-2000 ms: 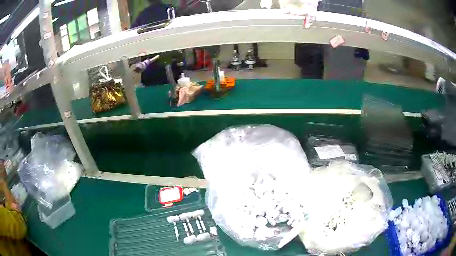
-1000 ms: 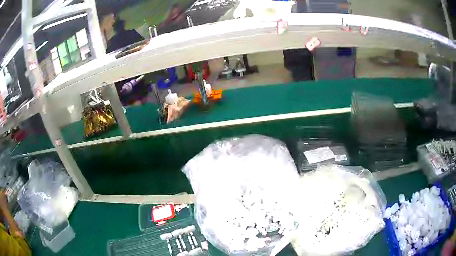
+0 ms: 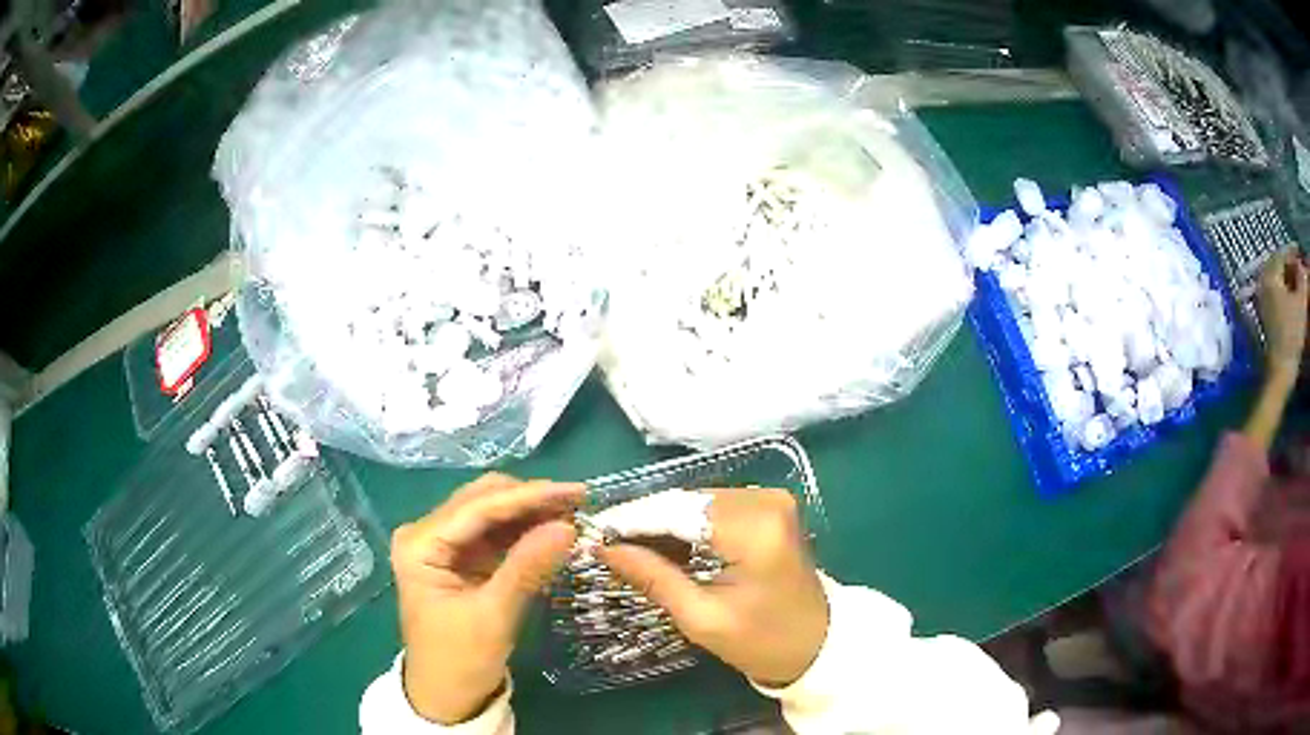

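My left hand (image 3: 467, 596) and my right hand (image 3: 747, 589) meet above the clear shaft tray (image 3: 807, 467). The fingertips of both hands close on a small silvery piece (image 3: 589, 531), mostly hidden by them. A white covering or long white piece (image 3: 654, 514) lies along my right index finger; I cannot tell which. Loose metal shafts (image 3: 618, 625) fill the tray under my hands. The ribbed slotted tray (image 3: 216, 574) lies at left, with several finished assemblies (image 3: 259, 445), slim shafts with white ends, side by side at its top.
A clear bag of white pieces (image 3: 417, 187) and a milkier parts bag (image 3: 790, 287) stand behind my hands. The blue bin (image 3: 1056, 460) heaped with white caps is at right, beside another person's pink sleeve (image 3: 1221, 574). A red-bordered label card (image 3: 183, 352) lies at left.
The view has tilted down and moved nearer the bench. Both my hands and the shaft tray have come into view; the bags and blue bin appear higher. The neighbour's arm shows at right.
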